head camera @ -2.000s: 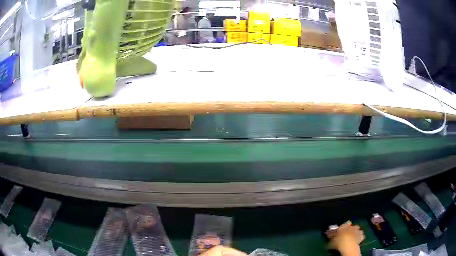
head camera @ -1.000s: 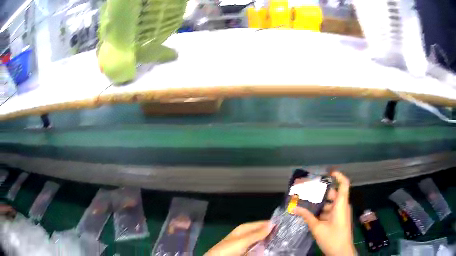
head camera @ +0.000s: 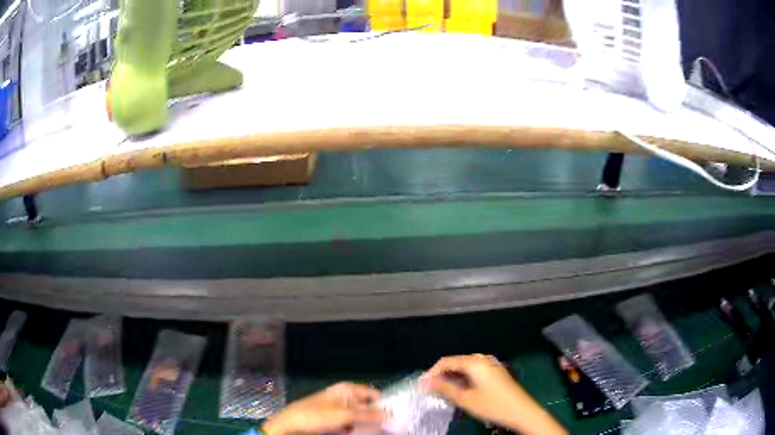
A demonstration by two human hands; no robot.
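Note:
My left hand (head camera: 327, 411) and my right hand (head camera: 478, 389) are at the bottom centre, low over the belt. Both pinch a whitish bubble bag (head camera: 418, 409) between them. The bag is cut off by the bottom edge, and I cannot tell what is inside it. Several bagged display modules (head camera: 255, 367) lie spread to the left of my hands. To the right, a black display module (head camera: 583, 392) lies partly beneath a bubble bag (head camera: 602, 360), with another bag (head camera: 656, 336) beyond it.
Loose bubble bags lie at the near right (head camera: 697, 415) and near left (head camera: 75, 416). A grey rail (head camera: 382, 297) runs behind the dark green belt. Above are a white shelf (head camera: 382, 93), a green fan (head camera: 140, 81), a white fan (head camera: 633, 51) and a cardboard tray (head camera: 251, 172).
The module with a white patch, raised between my hands a second ago, no longer shows. My hands are lower, with the bag between them. The bagged modules on the belt appear further left.

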